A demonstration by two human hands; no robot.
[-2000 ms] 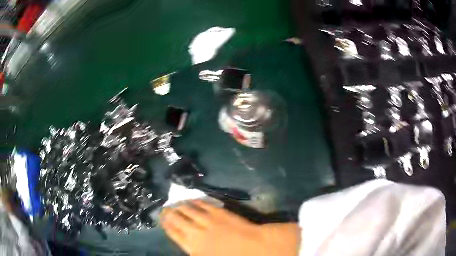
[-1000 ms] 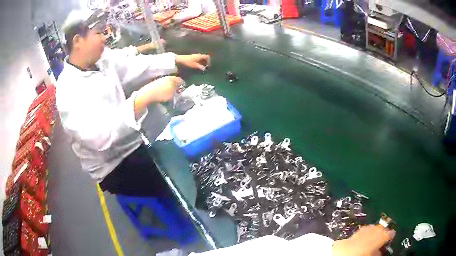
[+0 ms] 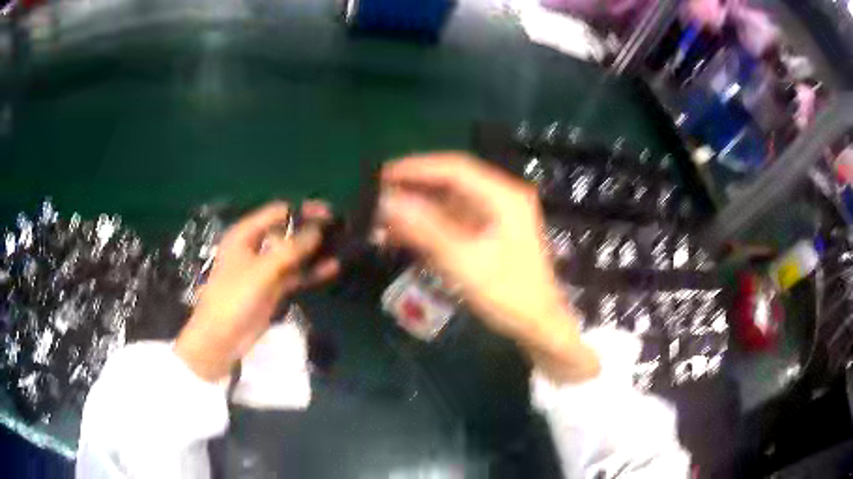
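Both hands are blurred. My right hand (image 3: 482, 248) pinches a dark flat unit (image 3: 363, 210) in front of me. My left hand (image 3: 248, 281) is just left of it, thumb and fingers closed around a small dark piece (image 3: 327, 236); whether the two pieces touch is too blurred to tell. A white wipe (image 3: 274, 370) lies on the green surface below my left hand. The solvent bottle (image 3: 418, 309), with its red label showing, stands between my forearms, its top partly hidden by my right hand.
A heap of silver spring clips (image 3: 75, 299) lies at the left. The black foam tray (image 3: 697, 278) with rows of clipped units is at the right. Beyond it are a red container (image 3: 758, 313) and a yellow-and-white bottle (image 3: 797, 265). A blue bin (image 3: 402, 17) is at the top edge.
The view has swung from the neighbouring worker back to the bench. My left hand, earlier stretched out near the clips, is now raised opposite my right hand, with dark pieces held between them.
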